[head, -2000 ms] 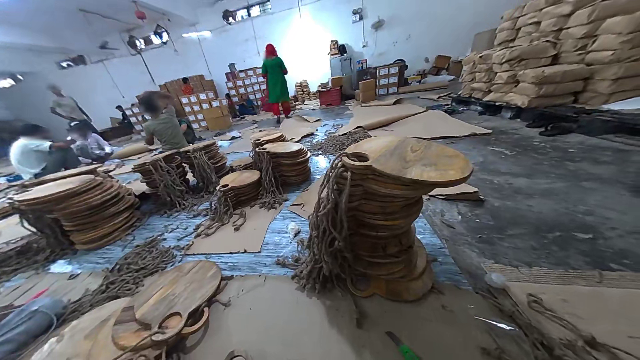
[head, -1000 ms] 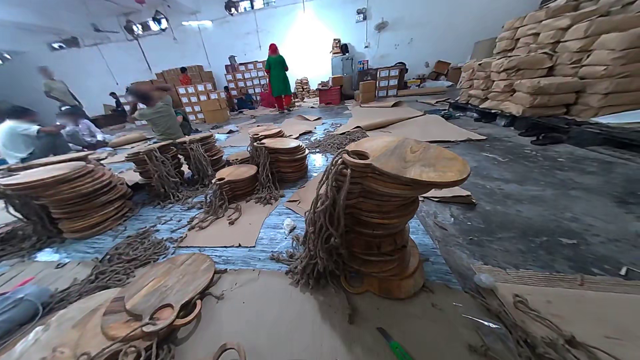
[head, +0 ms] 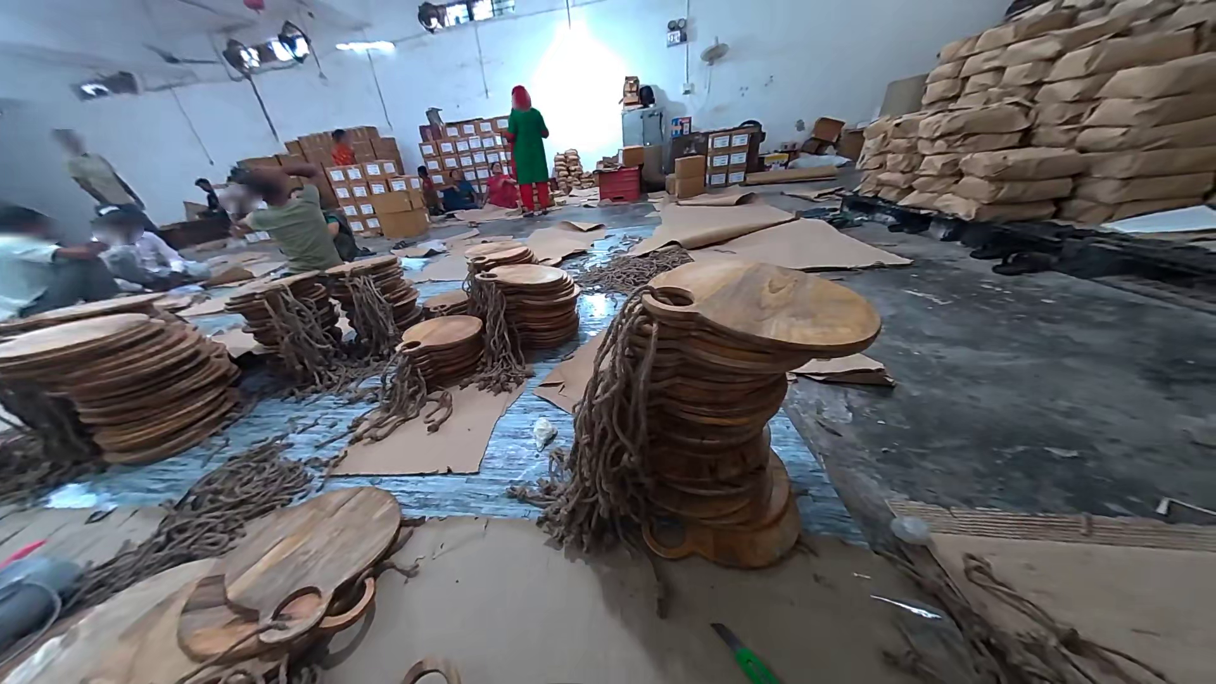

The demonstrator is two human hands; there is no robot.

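Neither of my hands shows in the head view. A tall stack of round wooden boards with ring handles (head: 722, 408) stands on cardboard at the centre, its cords (head: 608, 437) hanging down the left side. The top board (head: 779, 306) juts out to the right. At the lower left, several loose wooden boards (head: 323, 541) lie overlapping, next to a heap of cord (head: 237, 489). A green-handled knife (head: 749, 658) rests on the cardboard (head: 532, 608) at the bottom edge.
More board stacks stand at the left (head: 152, 389) and mid-floor (head: 532, 309). Paper-wrapped packages (head: 1016, 171) are piled at the right. Several people sit or stand in the back, one in green (head: 528, 142). Cardboard sheets (head: 807, 242) lie on the floor.
The seated person in a green top at the left has raised an arm to the head. The boards and stacks have not plainly moved; the view has shifted slightly.
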